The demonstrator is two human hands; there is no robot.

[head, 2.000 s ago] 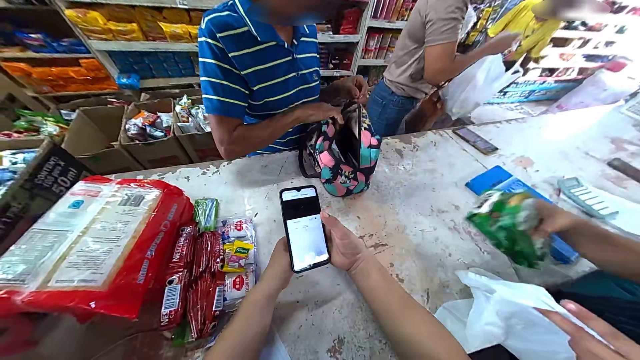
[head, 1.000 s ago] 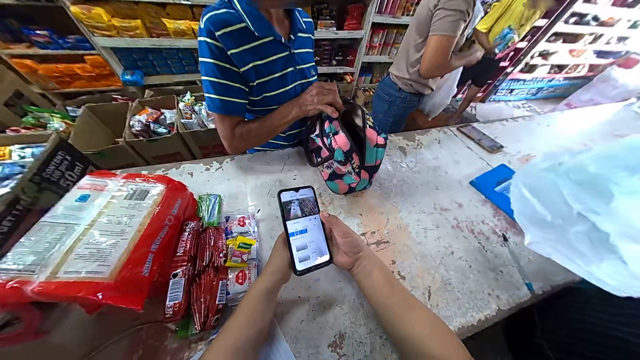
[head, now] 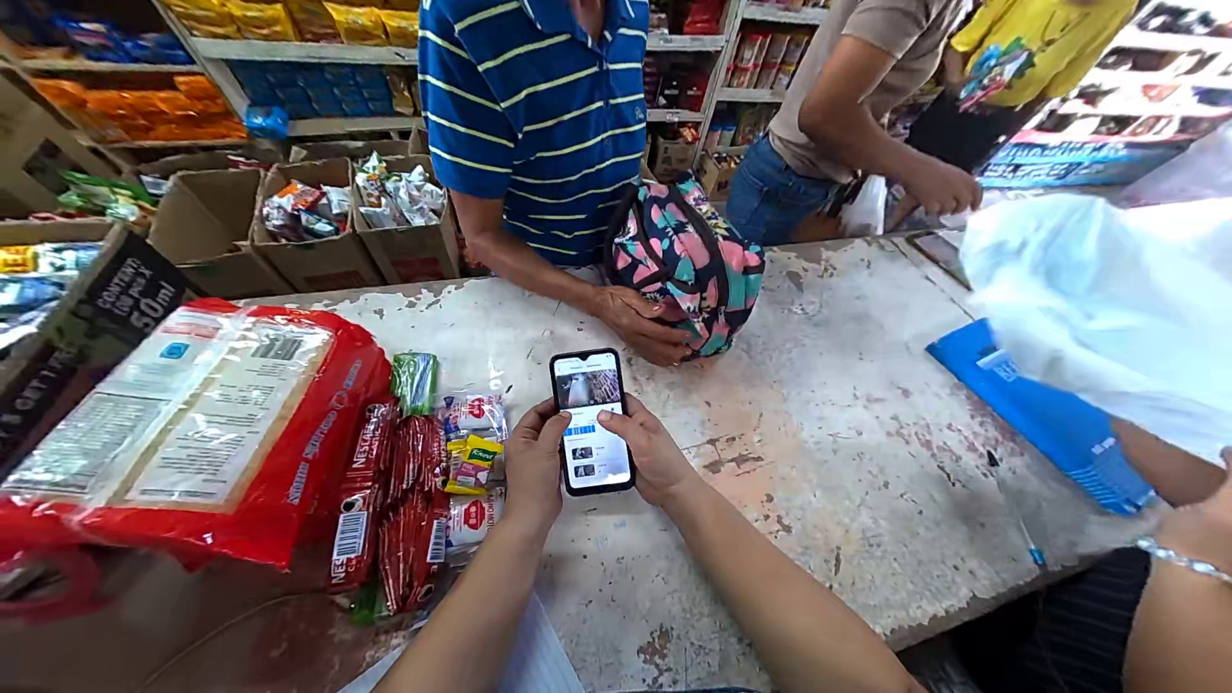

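A smartphone [head: 594, 423] with a lit screen is held upright between both hands over the worn white counter [head: 770, 462]. My left hand [head: 535, 457] grips its left edge, and my right hand [head: 647, 448] grips its right edge. Both thumbs lie over the screen. Left of my left hand are red sachet strips [head: 414, 481], a yellow Knorr packet [head: 473, 465] and white-and-red packets [head: 472, 520]. Farther left lies a large red plastic pack [head: 337, 385]. Beyond the phone, a person in a striped shirt rests a hand on a floral backpack [head: 688, 265].
A blue packet [head: 1044, 414] and a pen [head: 1015, 510] lie on the right of the counter. A white plastic bag [head: 1107, 308] hangs over that side, near another person's arm. Open cardboard boxes [head: 212, 226] and stocked shelves stand behind. A paper sheet [head: 539, 654] is at the near edge.
The other person's hand has moved from the top of the floral backpack down to its lower front, and the backpack has tilted. The phone's screen content differs from two seconds ago.
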